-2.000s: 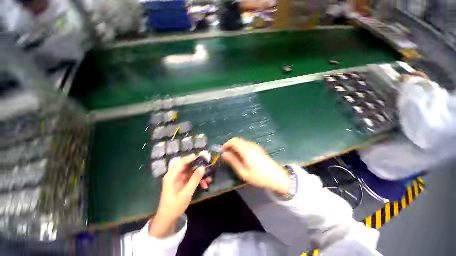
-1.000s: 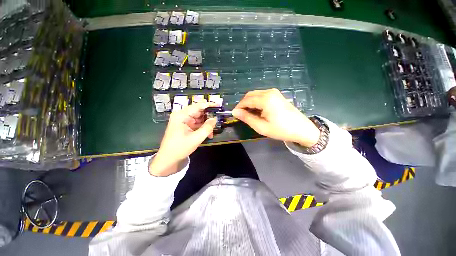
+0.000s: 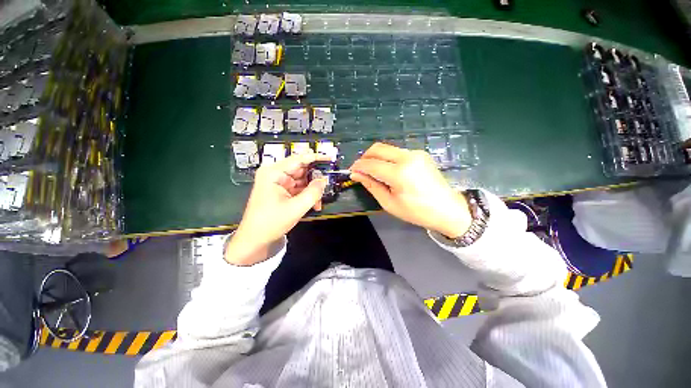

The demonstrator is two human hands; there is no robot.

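My left hand point(image 3: 282, 193) holds a small black housing point(image 3: 329, 186) in its fingertips above the near edge of the clear blister tray. My right hand point(image 3: 401, 182) pinches a thin metal tool point(image 3: 338, 173), likely tweezers, whose tip reaches the housing. A short yellow strip point(image 3: 347, 183) shows beside the housing. My fingers partly hide the housing, and its inside is too small to tell. The blister tray point(image 3: 394, 95) lies in front of me, with silver-grey square parts point(image 3: 271, 120) in its left pockets.
Tall stacked trays point(image 3: 68, 136) stand at the left. A tray of dark units point(image 3: 629, 114) lies at the right. A pale rail point(image 3: 182, 30) runs before the green conveyor point(image 3: 424, 6). A neighbouring person's sleeve point(image 3: 621, 220) is at right. A round metal stool ring point(image 3: 64, 305) is below left.
The head view has turned downward since two seconds ago. In the last second my right hand has shifted slightly left and down. Both hands stay at the housing.
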